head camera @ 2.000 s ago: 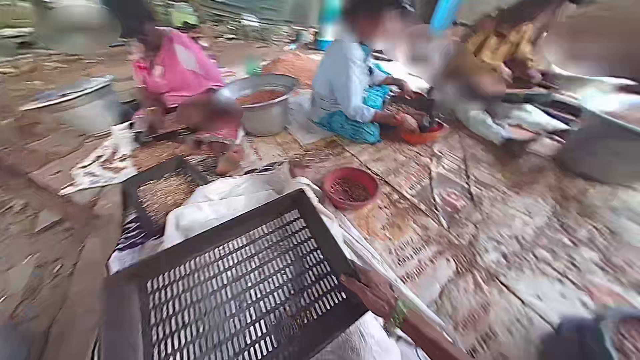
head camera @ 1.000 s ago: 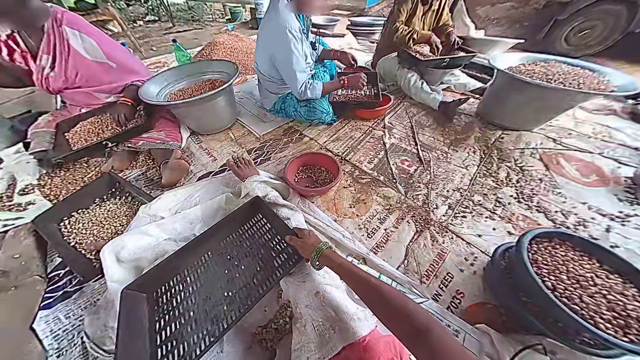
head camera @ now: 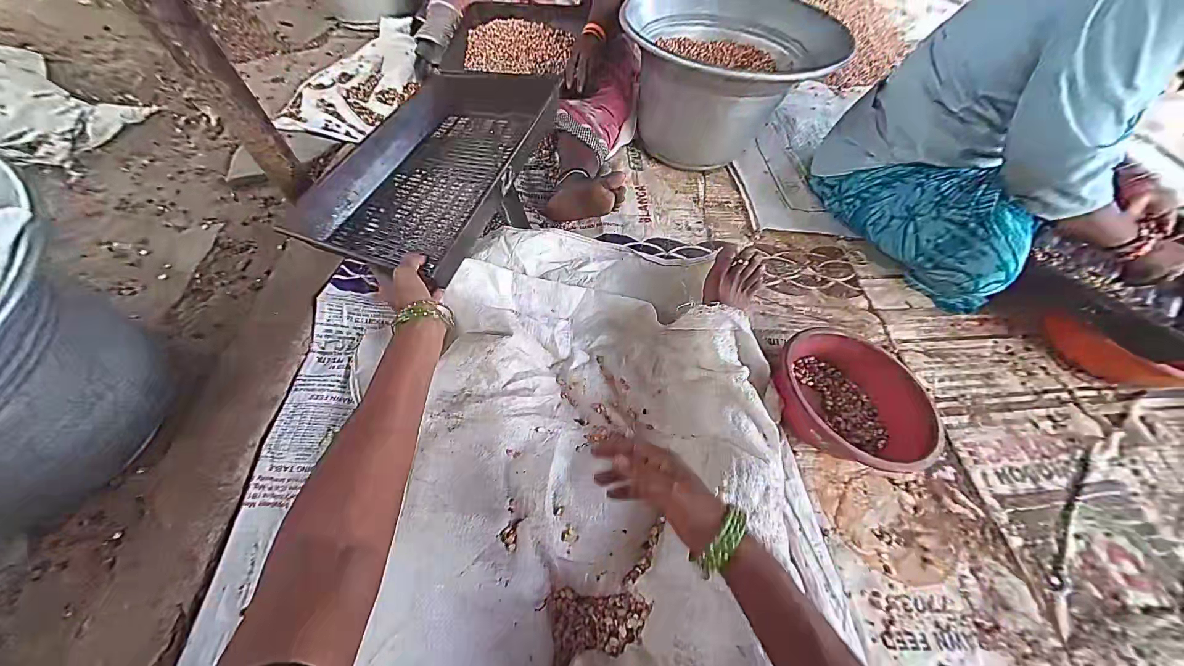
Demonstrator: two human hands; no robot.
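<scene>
My left hand (head camera: 407, 285) grips the near edge of a black slotted tray (head camera: 430, 176), which is held tilted at the upper left, beyond the white woven sack cloth (head camera: 499, 416) over my legs. No nuts are seen heaped in the tray. My right hand (head camera: 657, 486) is over the cloth with its fingers spread, holding nothing, close to some loose shelled nuts and bits. A small heap of nuts (head camera: 599, 622) lies in a fold of the cloth near me. To the right of the cloth stands a red plastic bowl (head camera: 860, 402) partly filled with nuts.
A metal tub (head camera: 684, 111) holding nuts stands ahead; another metal container (head camera: 69, 379) is at the left. A co-worker with a dark tray of nuts (head camera: 518, 46) sits beyond my tray. Another co-worker (head camera: 980, 120) sits at the right. A wooden pole (head camera: 227, 92) leans at the upper left.
The slotted tray has moved from over my lap to the upper left, uncovering the cloth. My right hand, earlier at the tray's edge, is off it. The view has turned left and down.
</scene>
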